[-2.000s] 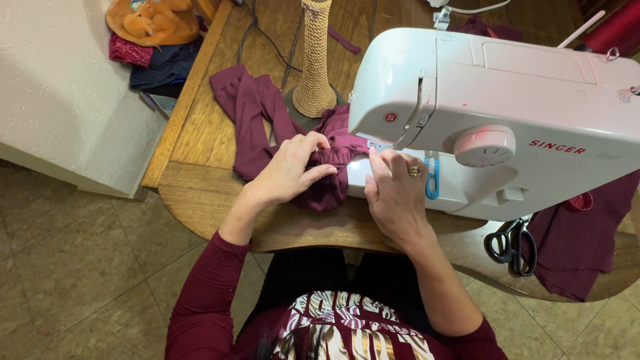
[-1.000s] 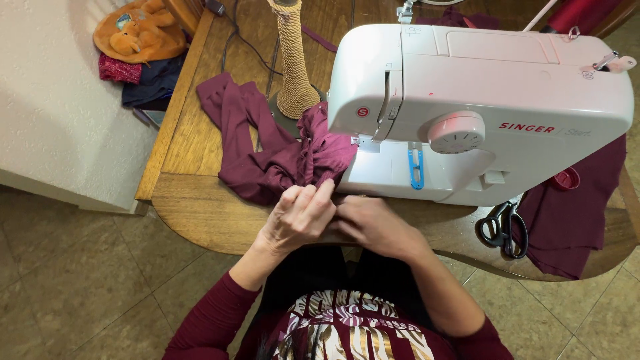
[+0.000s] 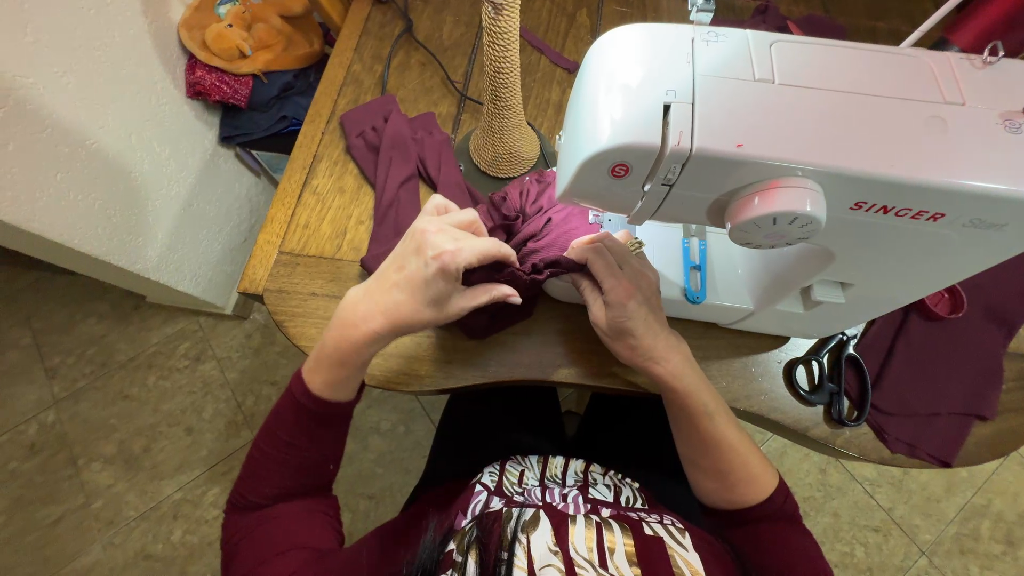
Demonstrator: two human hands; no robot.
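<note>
A maroon knit garment (image 3: 400,160) lies bunched on the wooden table, left of a white Singer sewing machine (image 3: 768,96). My right hand (image 3: 624,300) pinches the gathered edge of the fabric between thumb and fingers, just in front of the needle area. Over the left part of that edge is my left hand (image 3: 436,268), thumb and index finger apart; part of the cloth is hidden under its fingers. Blue thread snips (image 3: 694,268) rest on the machine's bed. The needle and presser foot are mostly hidden behind the machine head.
A rope-wrapped post (image 3: 502,96) on a dark base stands behind the garment. Black-handled scissors (image 3: 832,376), a small red dish (image 3: 944,302) and maroon cloth (image 3: 936,376) lie at the right. A cord (image 3: 408,36) runs across the back left. The curved table edge (image 3: 496,380) is close to me.
My hands have moved up and apart from low at the fabric's front edge, where they were close together one second ago. The left hand's thumb and index finger have spread.
</note>
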